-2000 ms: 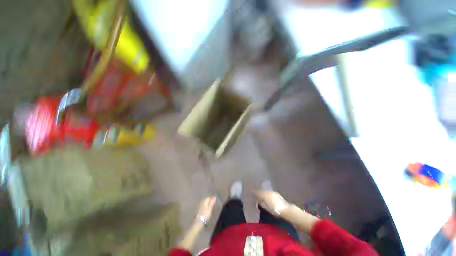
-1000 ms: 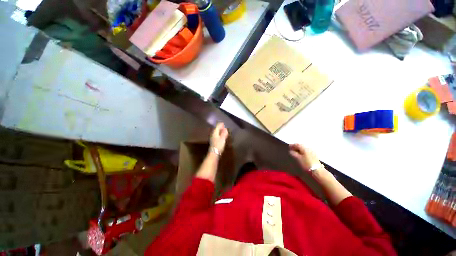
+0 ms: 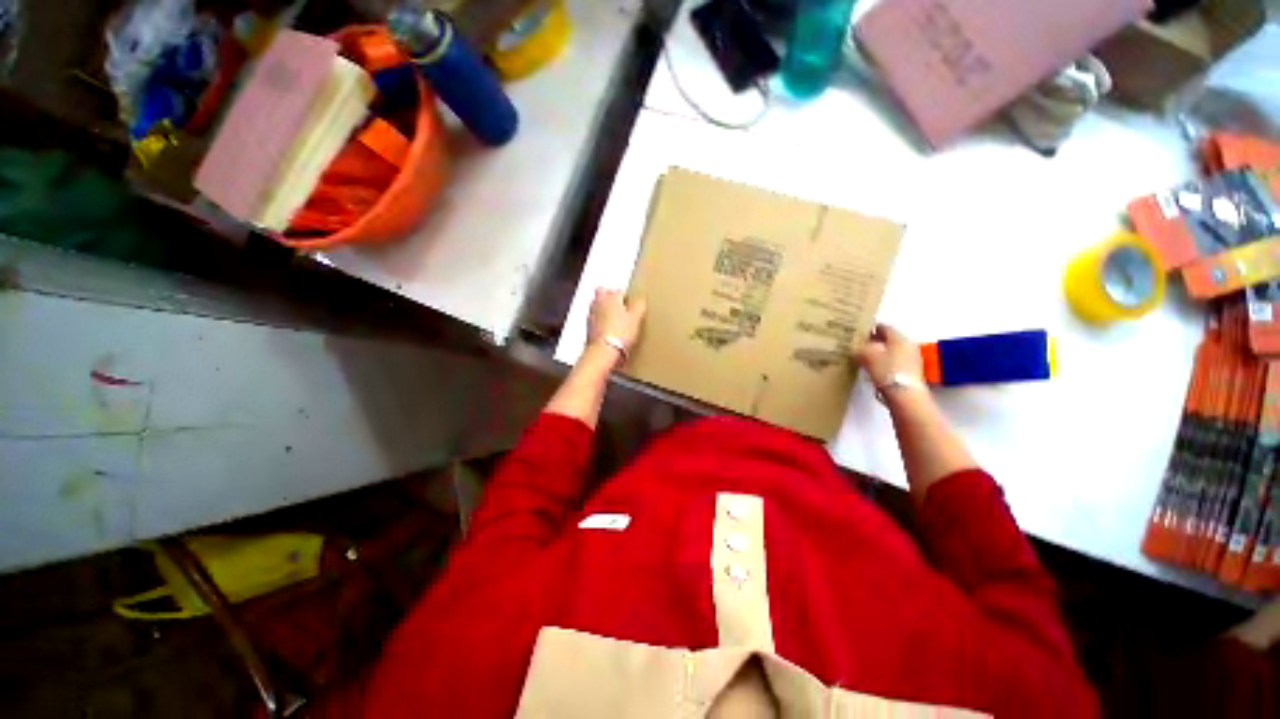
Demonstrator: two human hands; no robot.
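Observation:
A flat brown carton blank (image 3: 765, 295) with dark printing lies on the white-topped table in front of me. My left hand (image 3: 615, 326) holds its left edge, near the table's front edge. My right hand (image 3: 890, 363) holds its right edge near the lower right corner. A tape gun (image 3: 991, 358) with a blue body and orange end lies on the table just right of my right hand.
A yellow tape roll (image 3: 1116, 277) and orange-and-black packages (image 3: 1218, 447) lie at the right. A pink notebook (image 3: 983, 49), teal bottle (image 3: 817, 45) and phone (image 3: 734, 42) are at the back. A side table (image 3: 484, 288) at the left bears an orange basket (image 3: 407, 190) and blue flask (image 3: 466, 84).
Both hands have moved from beside the table's front edge onto the blank and taken hold of its sides. The blank has turned and now lies squarer to me. The view has shifted.

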